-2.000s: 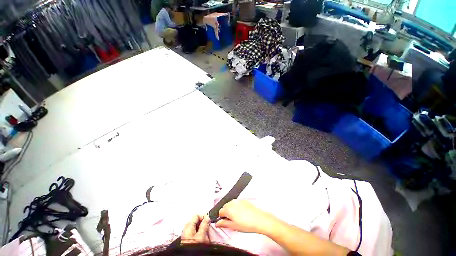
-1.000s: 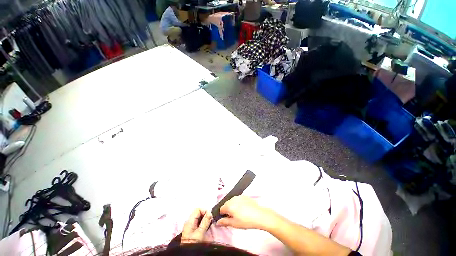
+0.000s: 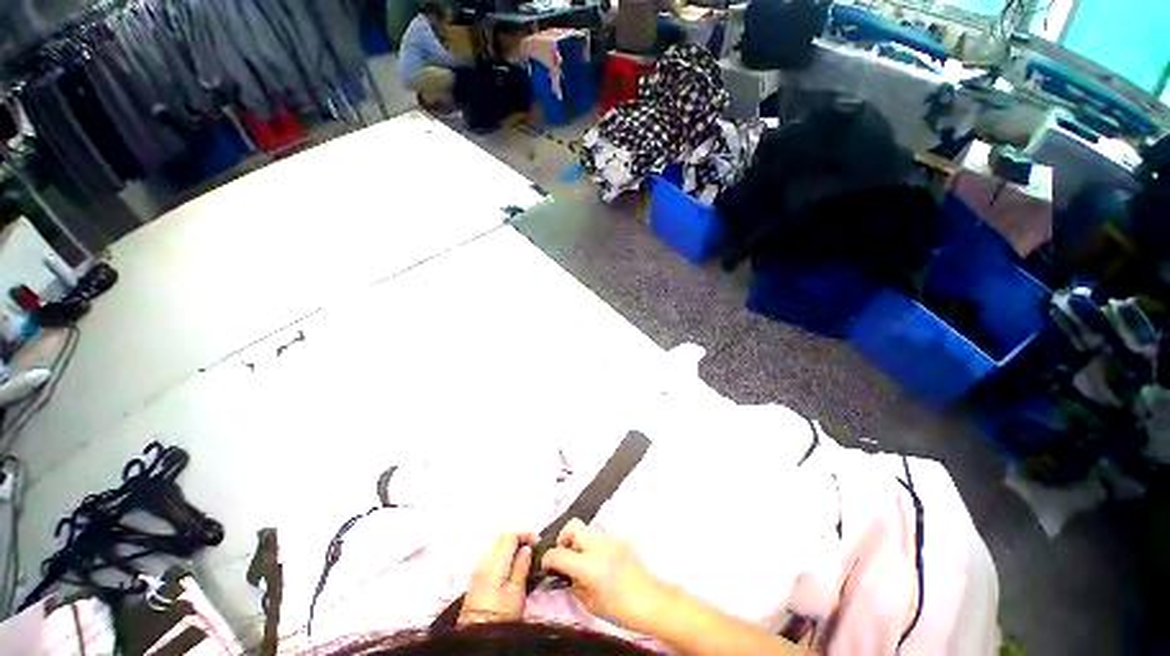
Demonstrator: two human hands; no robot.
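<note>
A pale pink garment (image 3: 731, 513), nearly white in glare, lies over the near table and hangs off its right edge. A dark olive-brown band (image 3: 611, 475) runs diagonally across it, its far end lying free. My left hand (image 3: 498, 583) and my right hand (image 3: 593, 572) pinch the near part of the band, close together at the bottom centre. Hair or a dark edge covers part of the view below my left hand. What lies between the fingertips is too small to tell. Thin dark cords (image 3: 916, 551) show on the pink cloth.
Black hangers (image 3: 128, 519) lie tangled at the left, above a pile of pink pieces with dark trim (image 3: 193, 615). The white table (image 3: 385, 237) has a seam across it. Blue bins (image 3: 930, 346) and dark cloth stand at the right. A person (image 3: 425, 58) crouches at the back.
My right hand has shifted slightly left along the band, nearer my left hand, and its forearm is lower, with the dark wristband now out of view. The band stays in both hands.
</note>
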